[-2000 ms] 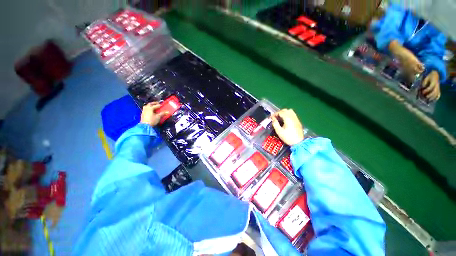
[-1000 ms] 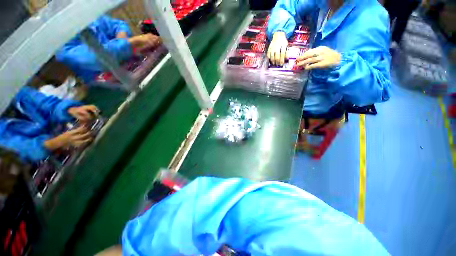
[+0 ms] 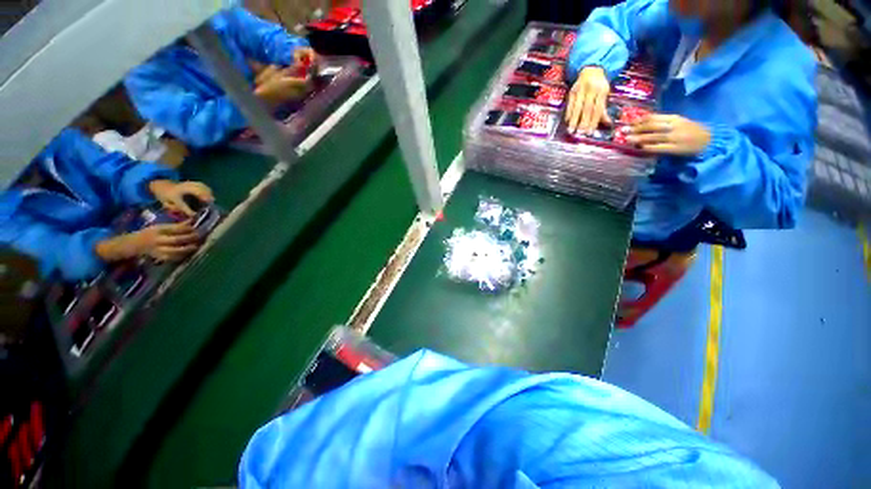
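A blue sleeve of mine crosses the bottom of the view. Neither of my hands shows. Just beyond the sleeve, the corner of a clear tray (image 3: 342, 336) sticks out at lower centre-left, with a black and red phone (image 3: 329, 372) in it, partly hidden by the sleeve. On the green bench ahead lies a crinkled clear bag (image 3: 487, 253) with white, silver and greenish bits.
A stack of clear trays (image 3: 554, 164) with phones stands farther along the bench; a worker in blue has both hands on it. The green belt (image 3: 286, 277) runs at left under a pale frame post (image 3: 406, 105). Two more workers handle phones across it.
The view had swung from the phone tray to the bench at the right; both my hands have left the picture. Since one second ago, the bag and tray stack have shifted slightly right in view.
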